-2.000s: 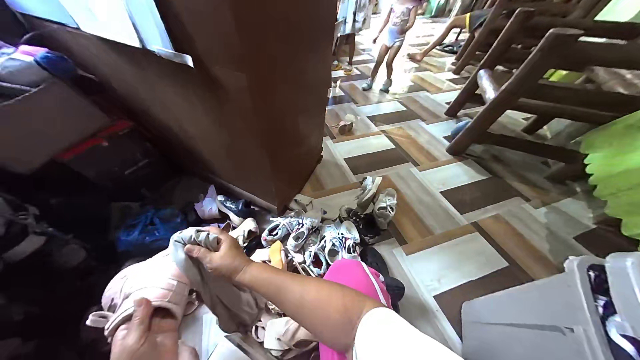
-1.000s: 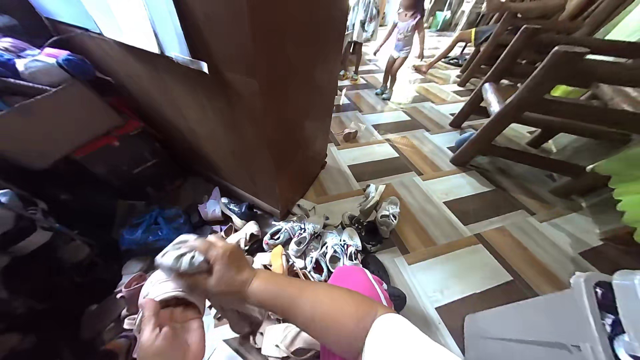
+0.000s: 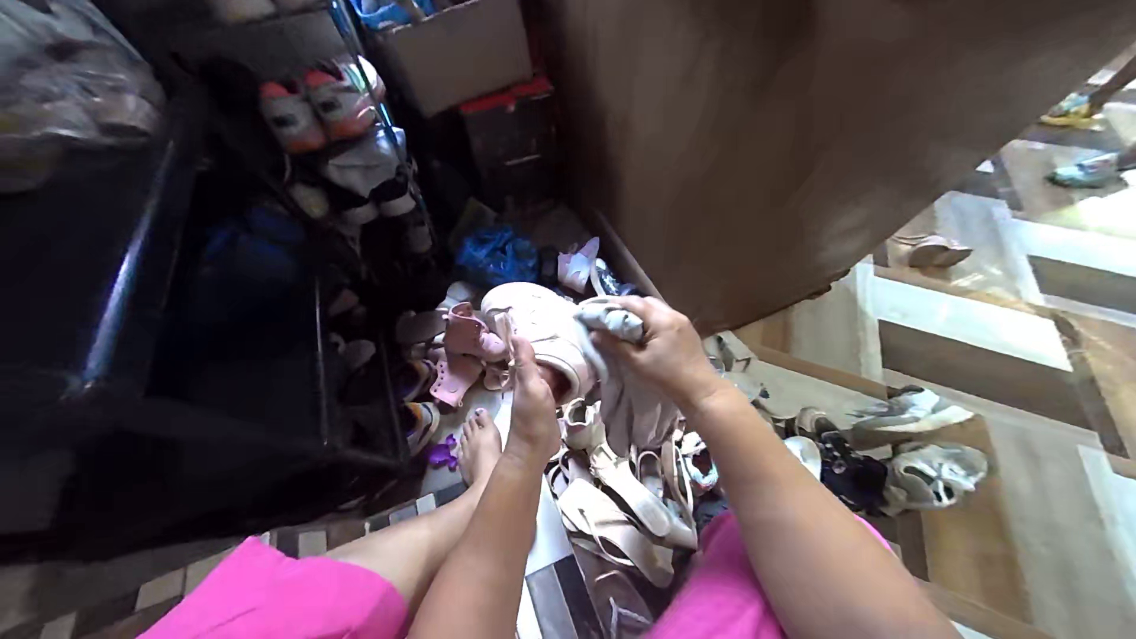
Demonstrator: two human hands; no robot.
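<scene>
A pale pink shoe (image 3: 532, 321) is held by my left hand (image 3: 532, 399) near its opening, over the pile of footwear. At the shoe's right side, my right hand (image 3: 655, 342) grips a bunched grey cloth (image 3: 635, 390), part of which hangs down below the fingers. Darker pink sandals (image 3: 463, 342) lie left of the held shoe. Beige sandals (image 3: 612, 515) are heaped below my hands, on the floor between my legs.
A brown wooden panel (image 3: 763, 160) rises at the upper right. Sneakers (image 3: 319, 106) stand on a dark rack at the left, beside a cardboard box (image 3: 457, 58). A blue plastic bag (image 3: 497, 256) lies behind the shoe. More shoes (image 3: 923, 444) rest on the patterned floor at right.
The view has swung left and down, bringing the shoe rack into sight. Both hands still hold the shoe and the cloth; the cloth now hangs beside the shoe.
</scene>
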